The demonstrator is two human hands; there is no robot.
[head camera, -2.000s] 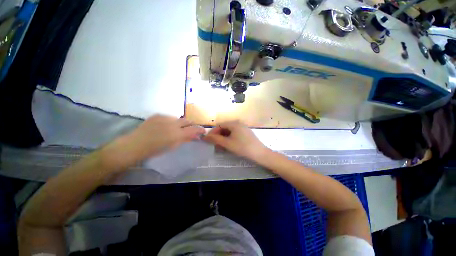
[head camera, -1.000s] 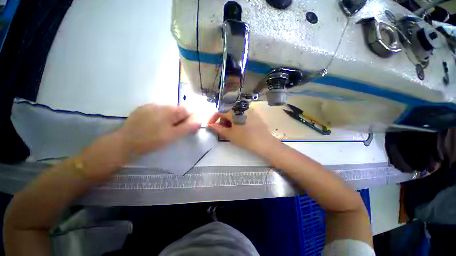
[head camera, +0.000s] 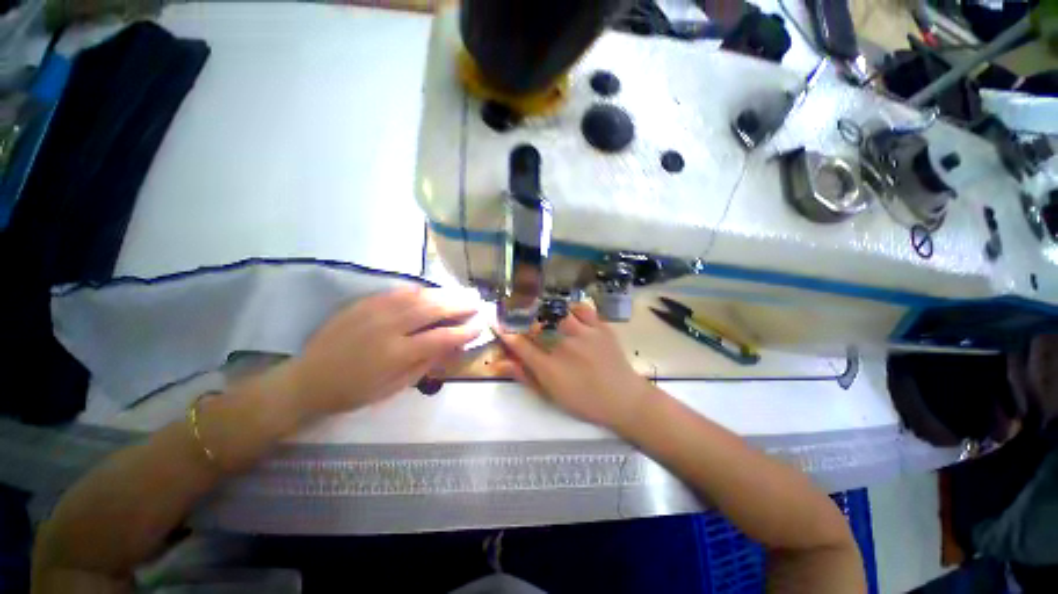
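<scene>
A pale grey-white garment piece (head camera: 191,325) with a thin dark edge lies on the white table, running from the left to the needle area. My left hand (head camera: 377,348) lies on its right part, fingers towards the bright lamp spot. My right hand (head camera: 574,362) is at the needle area of the white sewing machine (head camera: 685,186), its fingertips close to those of my left hand. Glare and the machine head hide the needle and the piece's end, so I cannot tell whether my right fingers pinch cloth.
A dark folded cloth pile (head camera: 87,151) lies at the left. Yellow-and-black thread snips (head camera: 708,330) lie under the machine arm. A ruled metal strip (head camera: 464,476) runs along the table's front edge. A blue crate (head camera: 725,551) is below it. Dark cloth (head camera: 951,395) is at the right.
The view has shifted, showing more of the machine's top. Both hands are now closer to the needle, and the piece's pointed corner no longer shows below my left hand.
</scene>
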